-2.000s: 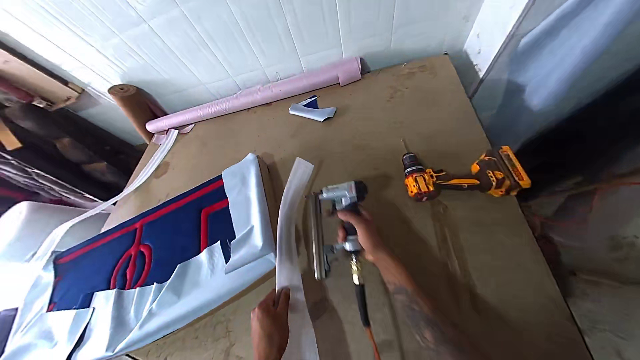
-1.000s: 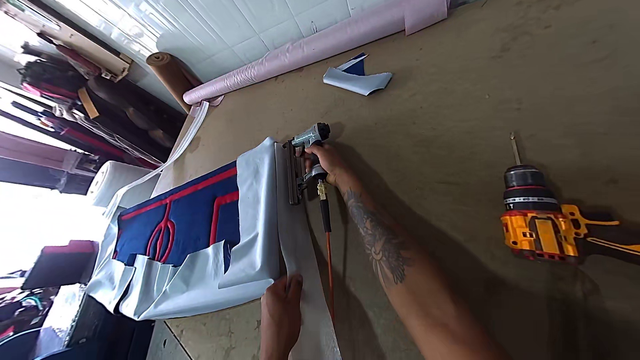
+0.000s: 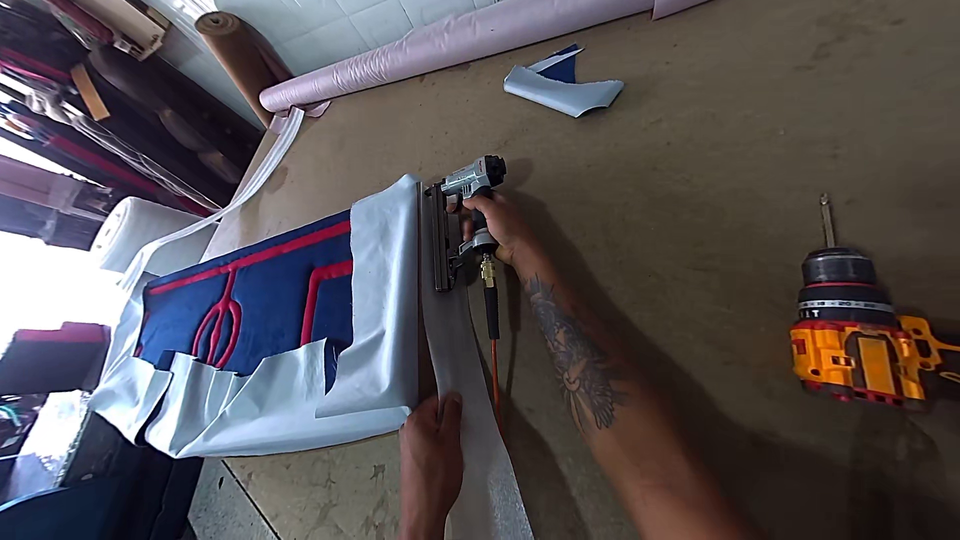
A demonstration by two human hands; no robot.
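My right hand (image 3: 499, 225) grips a pneumatic staple gun (image 3: 469, 180), whose nose rests at the top end of a pale strip of material (image 3: 454, 345). A brass fitting and an orange air hose (image 3: 495, 375) hang from the gun's handle. Lower down, my left hand (image 3: 435, 450) holds the strip between thumb and fingers, beside the panel's right edge. The panel, of navy fabric with red raised trim (image 3: 274, 300), lies left of both hands. Light grey vinyl (image 3: 382, 300) is folded over its right and near sides.
A yellow and black cordless drill (image 3: 855, 337) lies on the worktable (image 3: 690, 187) at the right. A pink roll (image 3: 450, 49) runs along the back, near a brown roll (image 3: 236, 56). A vinyl scrap (image 3: 562, 86) lies in front. White padding (image 3: 142, 232) is at the left.
The staple gun in my right hand has moved left, from beside the strip to its top end at the panel's edge. The strip now lies along that edge. The view has moved closer.
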